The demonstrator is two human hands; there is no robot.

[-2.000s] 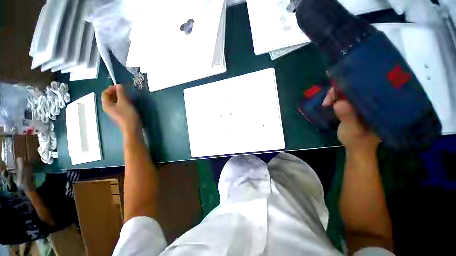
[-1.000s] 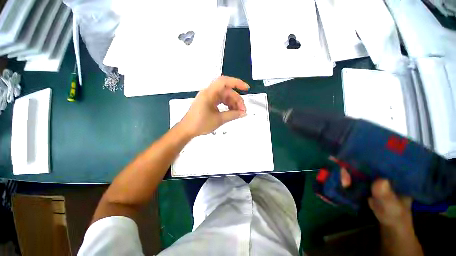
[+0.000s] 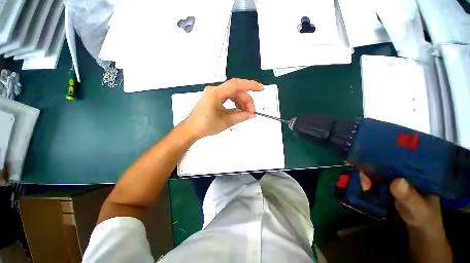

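The white panel housing lies flat at the table's near edge, partly under my left hand. My left hand is above it, thumb and a finger pinched at the tip of the thin driver bit; any screw between them is too small to see. My right hand grips the handle of the dark blue drill driver, its bit pointing left. The loose screw pile lies beside the crumpled plastic bag.
Cover plates with clover-shaped holes are stacked behind the work. A yellow-green screwdriver lies left of the screws. White panels are at the far left edge. Another panel and wrapped panels are at right. A carton stands below.
My left hand has come from beside the screw pile to above the panel. The drill has swung and moved left until its bit meets my left fingertips. The panels at far left have shifted.
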